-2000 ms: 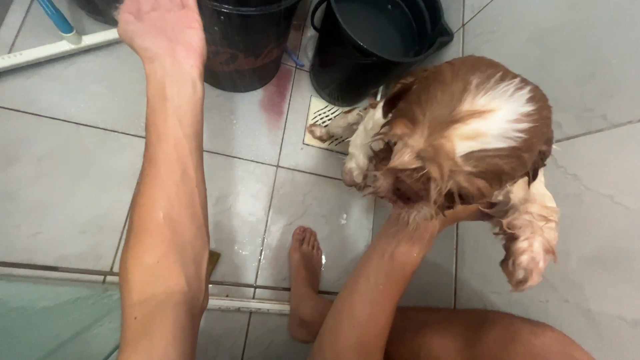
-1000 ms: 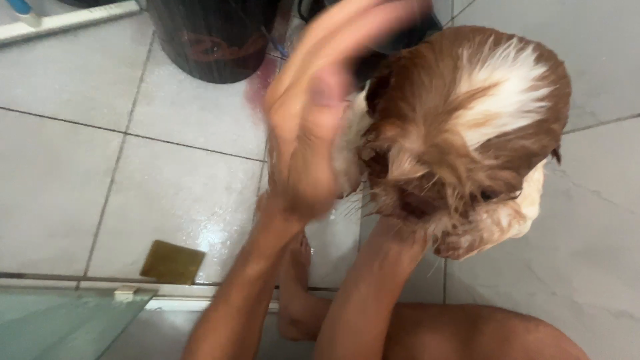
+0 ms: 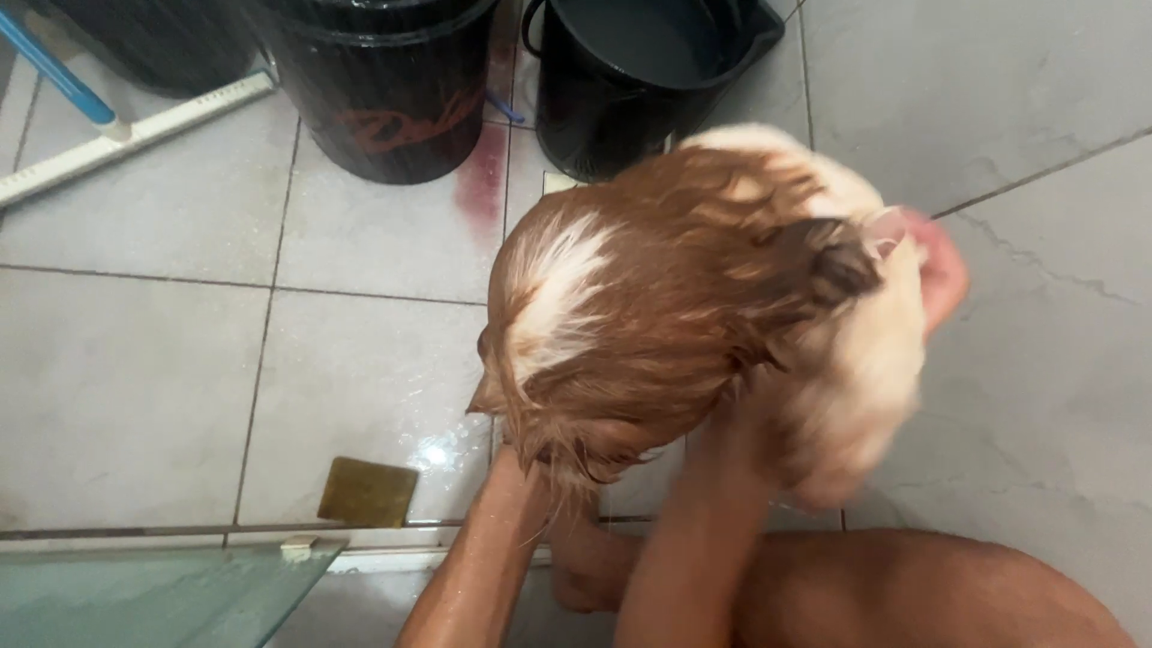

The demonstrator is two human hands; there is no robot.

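A wet brown-and-white dog (image 3: 648, 306) is in the middle, seen from above, its white-marked head towards the lower left. My left forearm reaches up under its muzzle, where the fur hides my left hand. My right forearm, blurred, runs up against the dog's side and out of sight behind its pale, blurred lower body. A blurred pink shape (image 3: 940, 270) at the dog's right edge may be fingers of my right hand; it is too unclear to tell.
A black bucket (image 3: 387, 99) and a black pail holding water (image 3: 585, 126) stand behind the dog. A white squeegee (image 3: 144, 135) with a blue handle lies upper left. A brownish square (image 3: 367, 492) is on the tiles near a glass panel (image 3: 162, 594). My bent leg (image 3: 927, 585) is lower right.
My left hand has come from the upper left to the dog and passed under its muzzle. The dog's head has moved left, and its body now extends to the right.
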